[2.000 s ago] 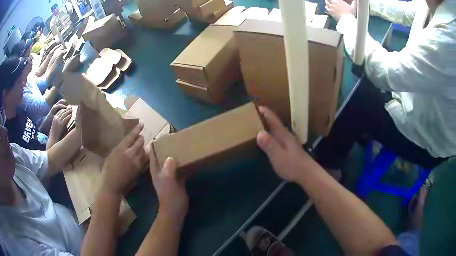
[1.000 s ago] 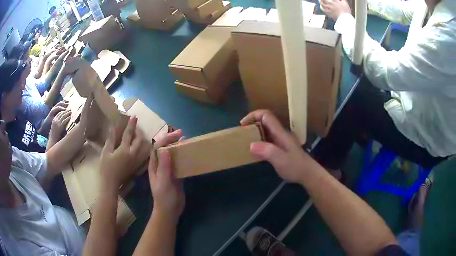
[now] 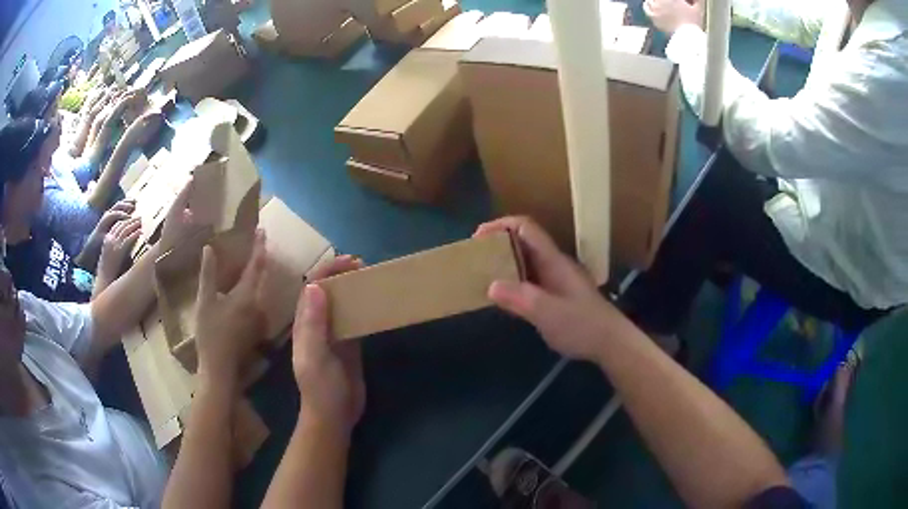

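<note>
A closed brown mailer box (image 3: 418,285) is held above the green table, with one long narrow face turned toward me. My left hand (image 3: 331,348) grips its left end, thumb on the near face and fingers behind. My right hand (image 3: 543,293) grips its right end, thumb on the near face and fingers over the top corner. The far side and the underside of the box are hidden.
Stacked closed boxes (image 3: 398,124) lie beyond my hands. A large upright carton (image 3: 518,139) stands behind a pale post (image 3: 587,149). At left a neighbour's hands (image 3: 224,313) fold a part-folded box (image 3: 224,194). A seated person (image 3: 826,149) and a blue stool (image 3: 757,338) are at right.
The held box has tilted so its top face no longer shows and its narrow face is toward me. My left fingers now show behind it. The neighbour's box at left has turned.
</note>
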